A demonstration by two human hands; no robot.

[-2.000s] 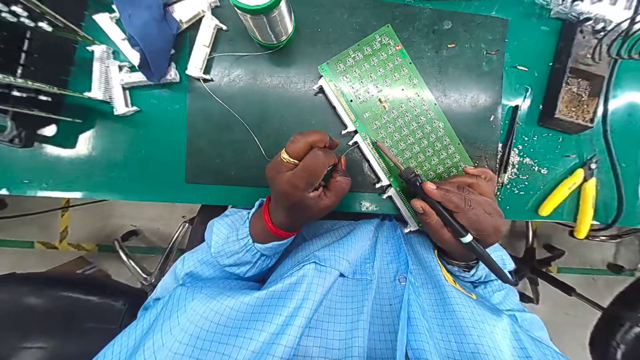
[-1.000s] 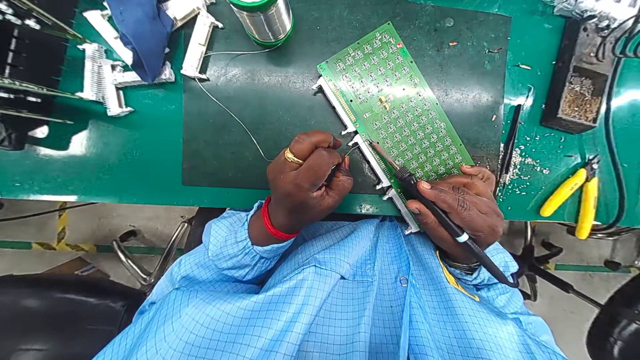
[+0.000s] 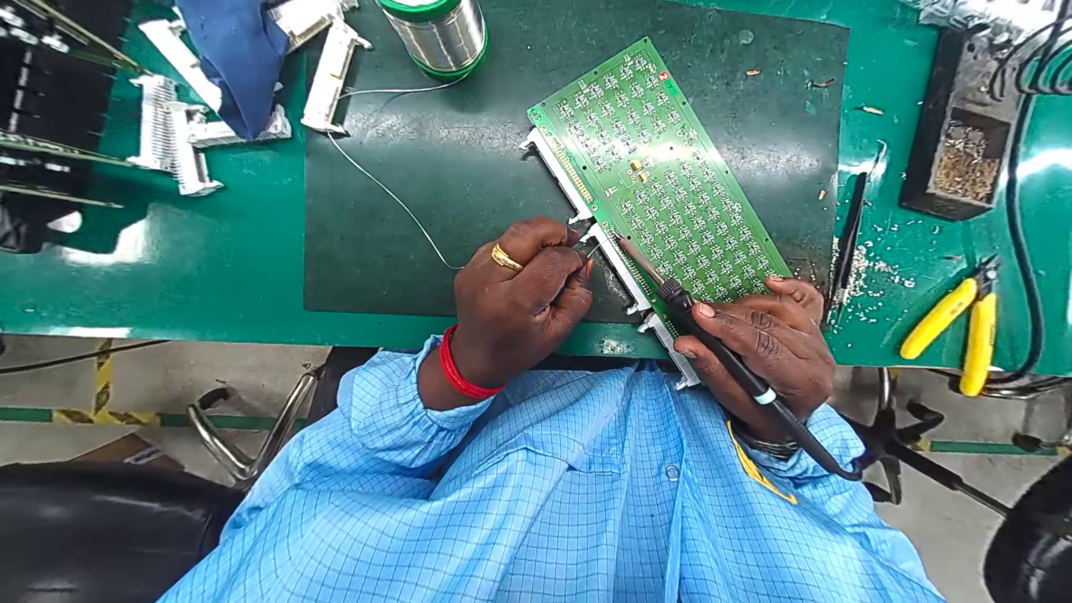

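My left hand [image 3: 523, 297], wearing a ring and a red wrist cord, pinches solder wire [image 3: 392, 194] near the connector edge of a green circuit board [image 3: 662, 167]. The wire runs back toward a solder spool [image 3: 440, 38]. In my right hand [image 3: 762, 356] is a soldering iron [image 3: 712, 339], its tip on or just above the board beside the middle white connector [image 3: 617, 266]. White connectors line the board's lower left edge, and the board lies tilted on a dark mat. Fingers of my right hand also rest at the board's lower corner. Whether tip and wire touch cannot be seen.
Loose white connectors [image 3: 331, 79] and a blue cloth [image 3: 239, 63] lie at the upper left, near racked boards. To the right are black tweezers [image 3: 850, 230], yellow-handled cutters [image 3: 959, 322], scattered clippings and a dark metal tray [image 3: 925, 159] with debris. A black cable runs along the right.
The soldering iron's tip has shifted slightly along the board beside the connector. Both hands stay in nearly the same place.
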